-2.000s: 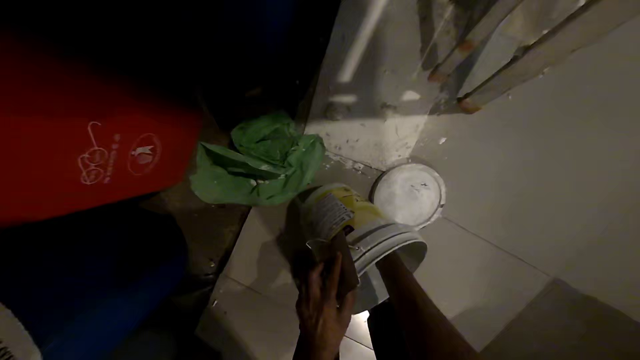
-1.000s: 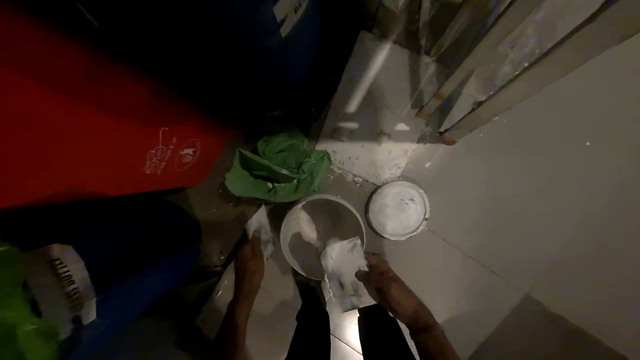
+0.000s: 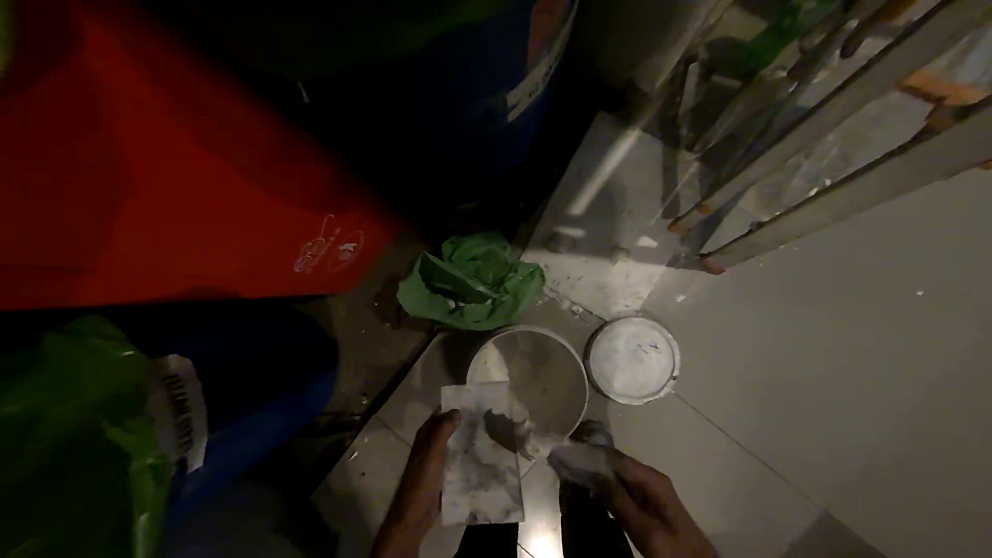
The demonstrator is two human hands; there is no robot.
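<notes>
My left hand (image 3: 425, 473) grips the side of a flat rectangular plate (image 3: 482, 488), smeared with white paste, over the near left rim of the bucket. My right hand (image 3: 639, 492) is closed on a flat tool (image 3: 580, 462), probably a scraper, its tip at a lump of white paste (image 3: 533, 440) beside the plate. The round white bucket (image 3: 583, 380) stands upright on the floor beneath, with pale material on its inner wall. A round lid (image 3: 633, 360) coated in white lies right of the bucket.
A crumpled green plastic bag (image 3: 473, 283) sits behind the bucket. Wooden legs (image 3: 845, 174) stand at upper right. A red bin (image 3: 232, 194) and blue containers (image 3: 271, 387) line the left. A pale board (image 3: 597, 209) lies on the tiled floor (image 3: 837, 372).
Two seconds ago the bucket was tilted with my right hand inside; now it is upright. Since one second ago, the plate in my left hand has come over the bucket's near rim, flat side up.
</notes>
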